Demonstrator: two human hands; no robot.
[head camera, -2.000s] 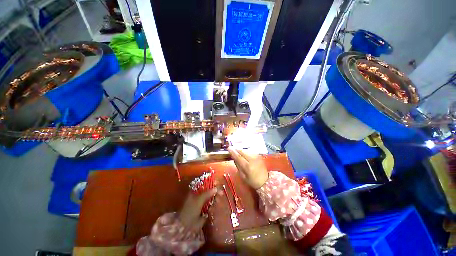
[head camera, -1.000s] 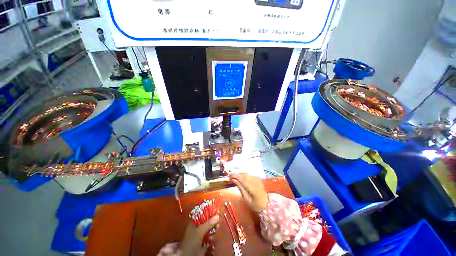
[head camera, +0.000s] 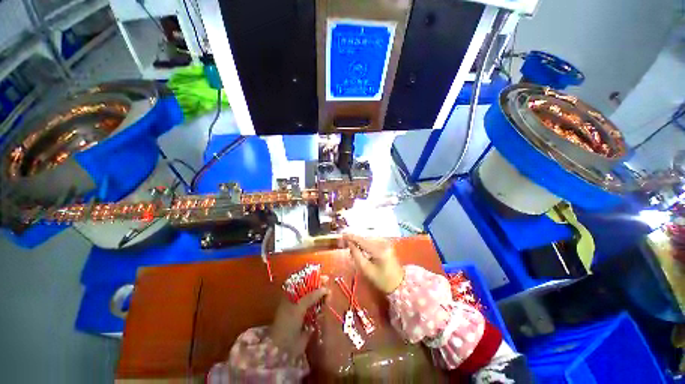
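My left hand (head camera: 291, 318) is closed around a bundle of short red wire leads (head camera: 304, 280), pale ends pointing up and away from me. My right hand (head camera: 375, 262) is pinched at the board's far edge, just below the brightly lit crimping head (head camera: 339, 196). A thin red lead shows under its fingertips; its end at the fingers is too small to make out. Leads with flat silvery terminals (head camera: 352, 328) lie on the reddish-brown board (head camera: 239, 291) between my hands. Copper terminals line the feed track (head camera: 203, 204), which runs from the left to the head.
The terminal press (head camera: 359, 60) stands straight ahead. Vibratory bowls stand at left (head camera: 124, 139) and right (head camera: 559, 142). A blue parts bin (head camera: 488, 300) with red leads is beside my right sleeve, and a blue crate (head camera: 612, 356) is at lower right. A tape roll (head camera: 122, 301) is at left.
The head view has tilted down again since one second ago. My right fingers have drawn slightly back from the crimping head, with a red lead now visible below them. My left hand still holds the bundle.
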